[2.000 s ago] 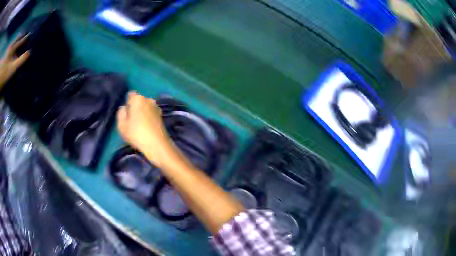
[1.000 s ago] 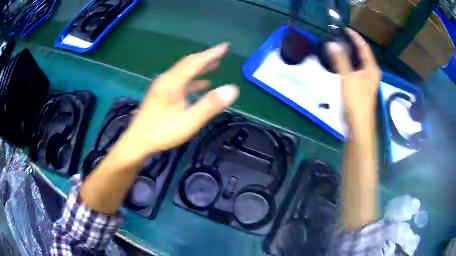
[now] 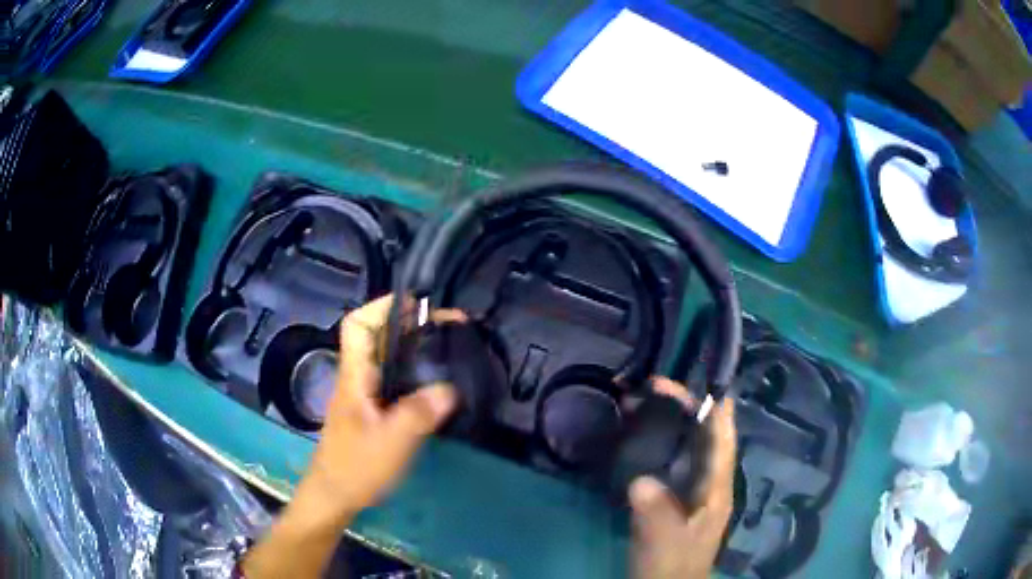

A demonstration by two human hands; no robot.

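Note:
A black headset is held above a black moulded blister tray, headband away from me. My left hand grips the left ear cup. My right hand grips the right ear cup. The cups cover part of the tray's lower half, where one round well shows empty. The tray's headband channel and centre slots show no parts in them. A small black accessory lies on the white base of a blue-rimmed carrier.
Other black trays lie left and right of this one, with a tray stack at far left. Another carrier holds a headset. Translucent scraps lie at right. A clear plastic bag hangs at the near left.
The headset has moved from the carrier to above the middle tray. My left hand has come down and now holds one ear cup. My right hand has come back towards me with the other.

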